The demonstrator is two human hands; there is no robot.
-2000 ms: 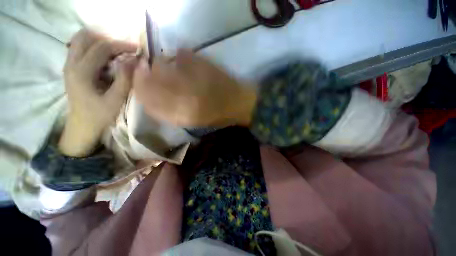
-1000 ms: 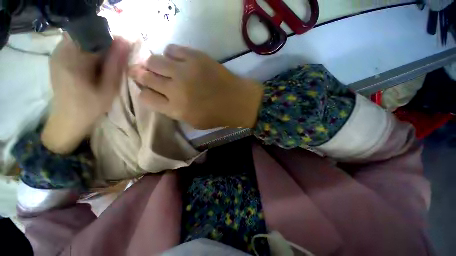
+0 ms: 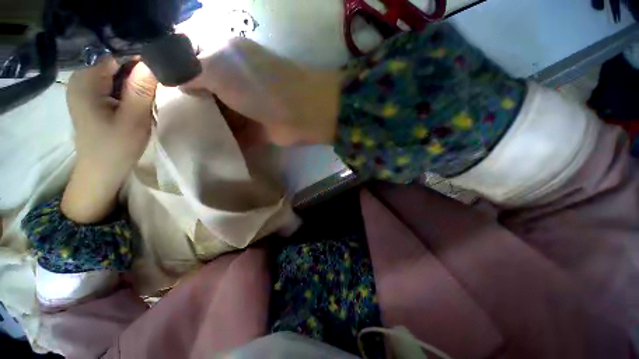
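The cream cloth (image 3: 203, 154) hangs in folds from the machine bed over the table edge onto the lap. The dark sewing machine head (image 3: 105, 35) is at the top left, its grey block just above the fingers, with lamp glare beside it. My left hand (image 3: 108, 133) pinches the cloth edge left of the grey block. My right hand (image 3: 270, 91) is blurred and lies over the cloth right of the block; its fingertips are hidden behind the block and in the glare, so its hold cannot be told.
Scissors with dark red handles (image 3: 399, 15) lie on the bed beyond my right sleeve. Thin black tools (image 3: 613, 8) show at the top right. The grey table edge (image 3: 585, 59) runs along the right. A white cord (image 3: 392, 340) hangs at my chest.
The machine head shows larger than a second ago; two seconds ago it was not clearly visible. My right hand and sleeve have moved up, partly covering the scissors. More cloth shows between the hands.
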